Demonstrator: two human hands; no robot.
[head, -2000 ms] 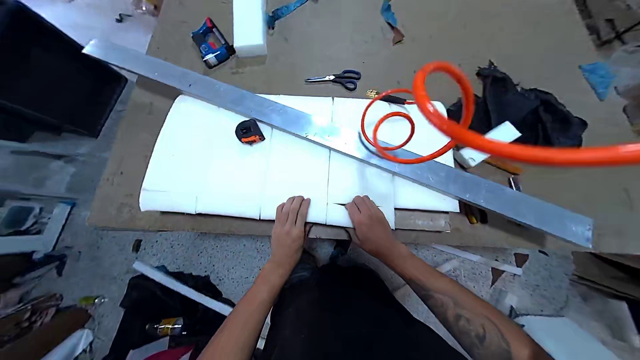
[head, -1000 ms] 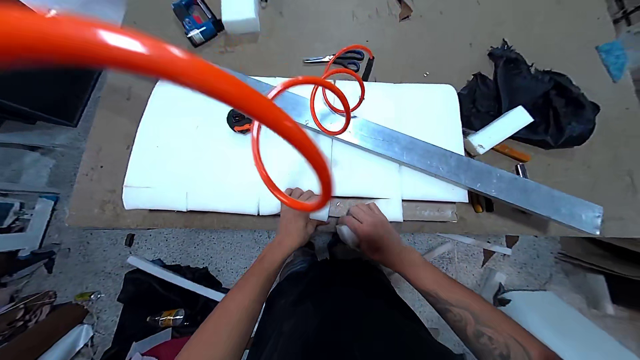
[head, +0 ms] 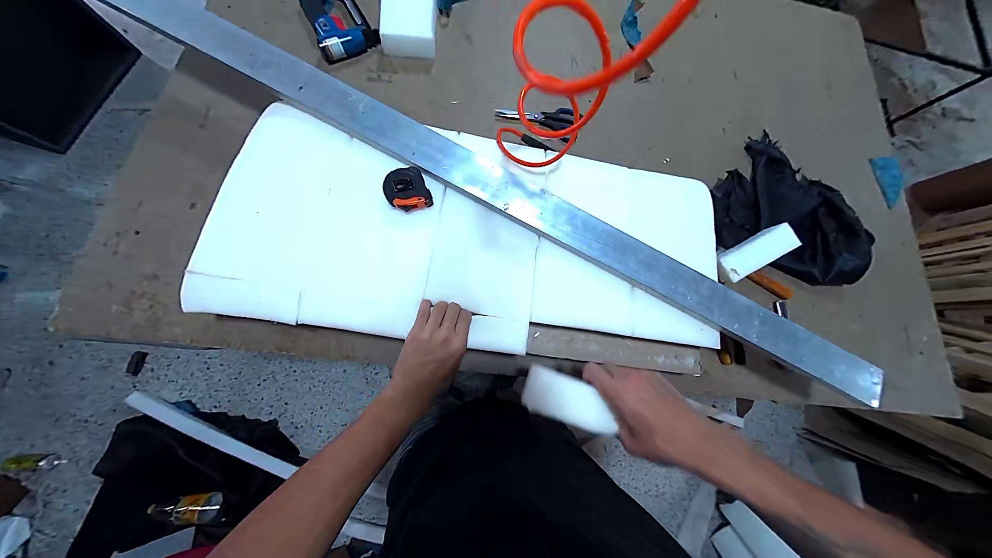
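My left hand rests its fingers on the front edge of a white foam panel made of several joined pieces. A small white foam block is gripped in my right hand, slightly blurred, in front of the table's edge. A long metal straightedge bar lies diagonally across the panel. On the foam, left of the bar, sits a black and orange tape measure. Past the panel's back edge are scissors, partly behind the coils of an orange air hose.
A blue power tool and a white foam block stand at the back left of the table. Crumpled black fabric, another foam block and an orange handle lie at the right. Offcuts and dark cloth litter the floor.
My right hand has moved away from the panel's front edge, to the right and toward me, with a foam block in it. My left hand stays at that edge. The orange hose has swung.
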